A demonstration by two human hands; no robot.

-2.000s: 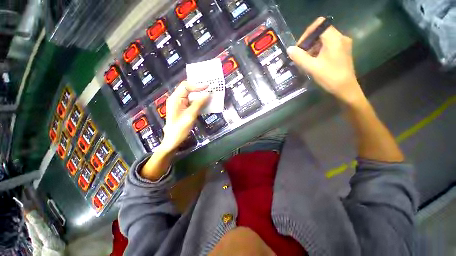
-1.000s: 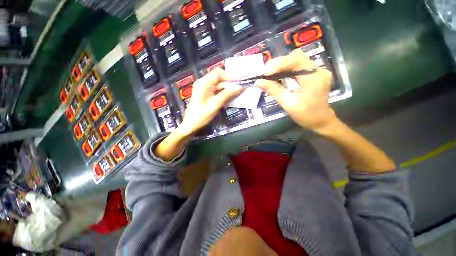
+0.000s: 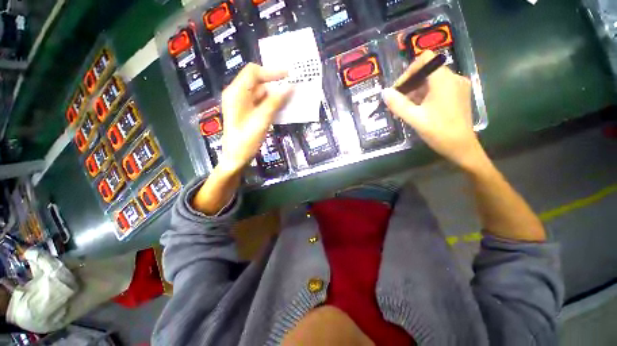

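My left hand [image 3: 249,118] holds a white label sheet [image 3: 298,74] with rows of small dark dots above the clear blister tray [image 3: 479,101]. The tray holds two rows of black units with red ovals. My right hand [image 3: 436,108] grips dark, pen-like tweezers [image 3: 421,73] between thumb and fingers, over the right end of the near row. A black unit [image 3: 371,108] lies in its pocket just left of my right fingertips. The tweezer tip is hidden at my fingers, and I cannot tell whether a label is on it. The sheet and left hand partly cover several units.
A tray of orange-edged units [image 3: 141,155] lies at the left of the green bench [image 3: 541,61]. Another person's pale sleeve [image 3: 44,290] and a red object [image 3: 143,277] are at lower left. Clear plastic shows at the upper right edge.
My hands were together at the label sheet one second ago. Now my right hand with the tweezers is apart to the right, and my left hand and the sheet have moved left and up.
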